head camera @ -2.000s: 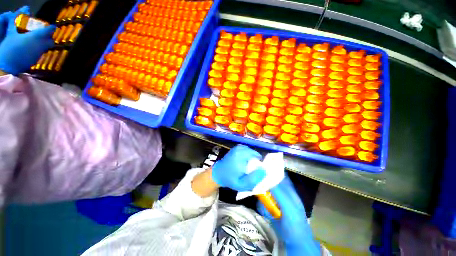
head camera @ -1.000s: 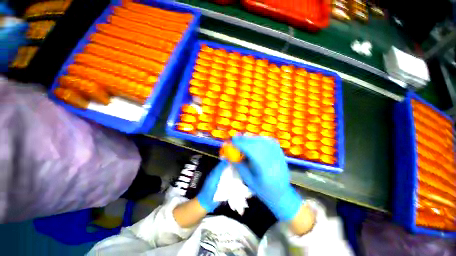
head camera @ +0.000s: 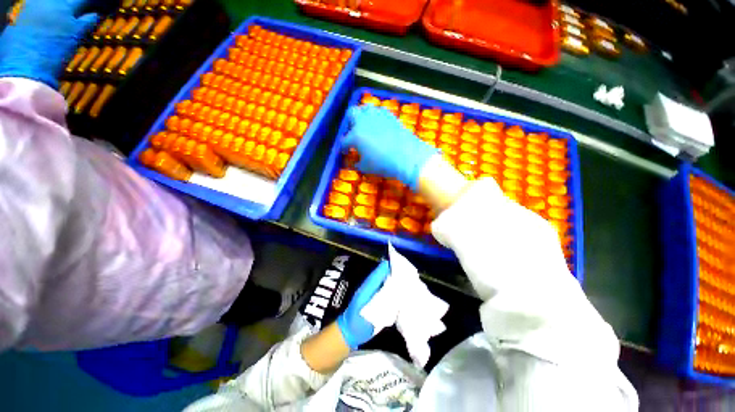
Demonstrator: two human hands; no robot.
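Note:
A blue plastic tray (head camera: 451,103) packed with rows of glossy orange-gold parts (head camera: 516,157) lies in front of me. My right hand (head camera: 383,145), in a blue glove, reaches over the tray's left part, fingers down among the parts. Its fingertips are hidden, so I cannot tell whether it grips a part. My left hand (head camera: 364,310), also gloved in blue, is below the tray's near edge and holds a white wipe (head camera: 407,306) that hangs loosely spread.
A second filled blue tray (head camera: 262,211) stands at left, beside a person's pink sleeve (head camera: 121,233). Another blue tray (head camera: 677,273) is at right. Red-orange trays (head camera: 492,32), a crumpled wipe (head camera: 610,96) and a white stack (head camera: 679,125) lie beyond the rail.
My right hand has moved from beside my left hand, where an orange-gold part showed, up and left over the tray. My left hand stays low with the wipe, now more spread.

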